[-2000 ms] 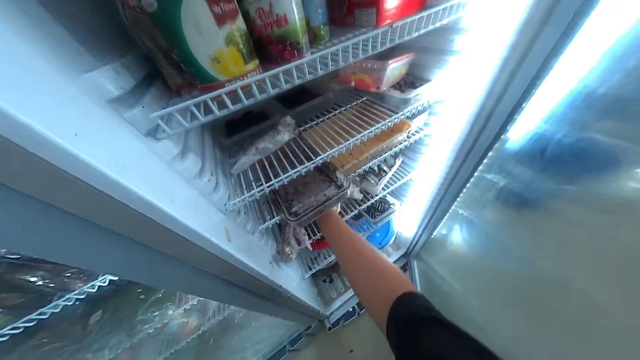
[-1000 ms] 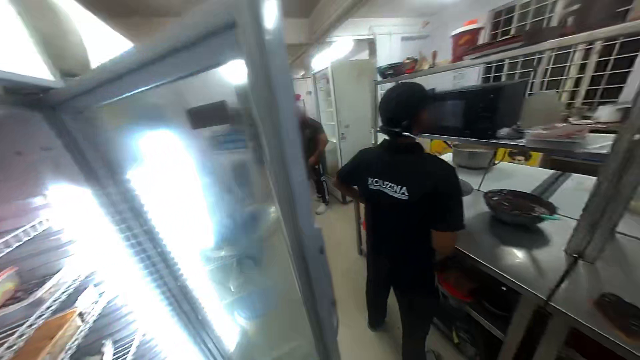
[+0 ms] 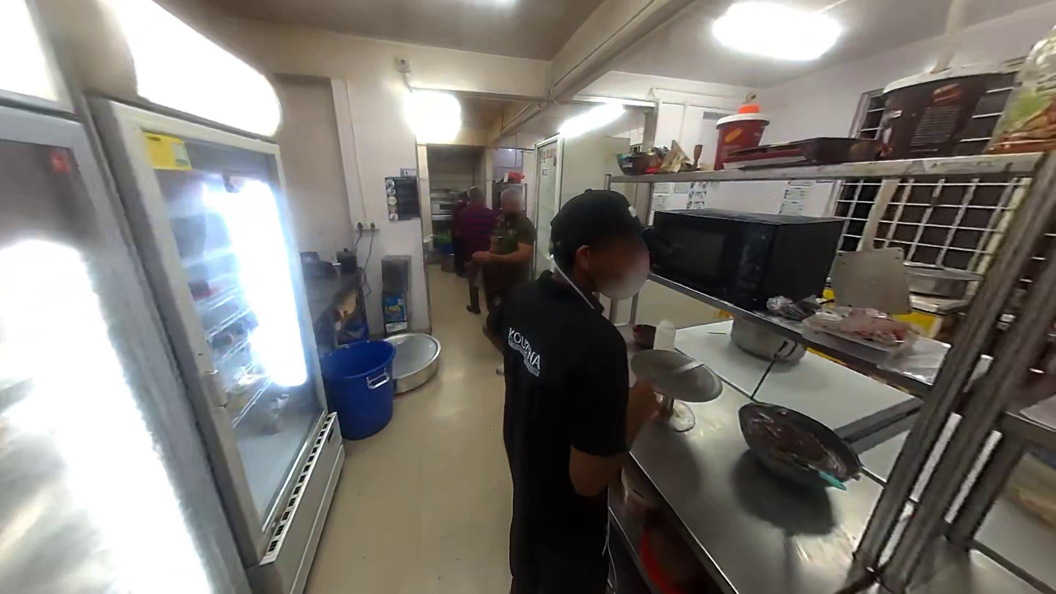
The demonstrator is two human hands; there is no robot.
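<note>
Neither my left hand nor my right hand shows in the head view now, so what they hold or touch is hidden. A person in black [image 3: 565,396] stands at the steel counter [image 3: 701,503], near a round metal plate or lid [image 3: 676,375] on a stand. On the counter to the right is a dark metal bowl [image 3: 799,441] with dark residue and a turquoise-ended utensil [image 3: 832,480]. A steel pot [image 3: 767,340] stands farther back.
Glass-door refrigerators [image 3: 239,330] line the left. A blue bucket [image 3: 360,388] and a wide metal basin [image 3: 412,363] stand on the floor. Other people [image 3: 507,247] are farther down the aisle. A black microwave [image 3: 742,254] sits on the rack shelf to the right.
The view has swung from the open refrigerator to the kitchen aisle. The hand that was at a lidded container on the wire shelf two seconds ago has left the view.
</note>
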